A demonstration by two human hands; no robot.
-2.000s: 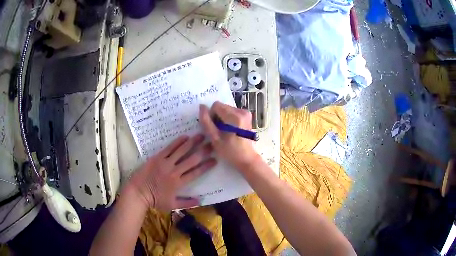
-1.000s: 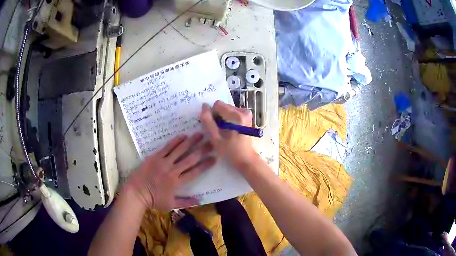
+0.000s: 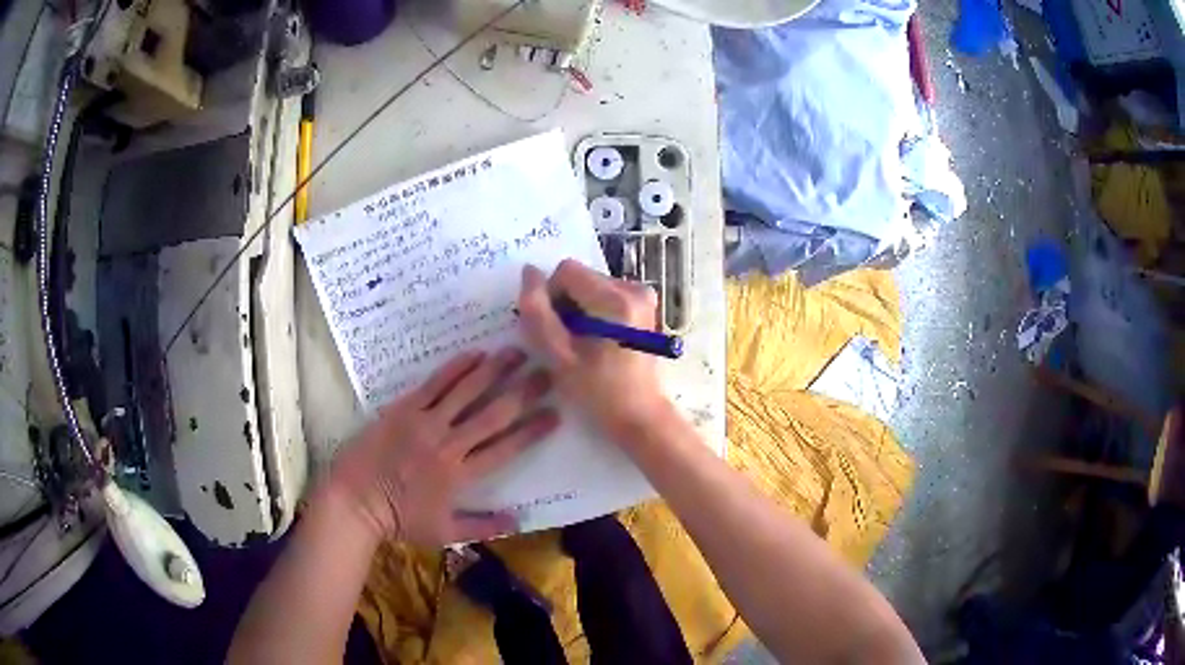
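Note:
The white record sheet (image 3: pixel 429 279) lies tilted on the pale sewing table, with a printed heading and several handwritten lines. My right hand (image 3: pixel 591 338) holds a dark blue-purple pen (image 3: pixel 630 337) over the right part of the sheet, its tip end hidden by the fingers. My left hand (image 3: pixel 435 448) lies flat on the lower left of the sheet, palm down with fingers spread, holding nothing. The grey bobbin tray (image 3: pixel 682 247) with several round bobbins stands right beside the sheet, partly behind my right hand.
The cream sewing machine (image 3: pixel 215 377) and white lamp head (image 3: pixel 153 543) are at left. A yellow pencil-like stick (image 3: pixel 304 169) lies near the machine. Light blue-grey pieces (image 3: pixel 819 130) are beyond the table's right edge. Yellow cloth (image 3: pixel 819 455) covers the floor there, near blue scraps (image 3: pixel 1044 265).
The view has shifted slightly. Both hands stay almost in place on the sheet, and the pen is still in my right hand.

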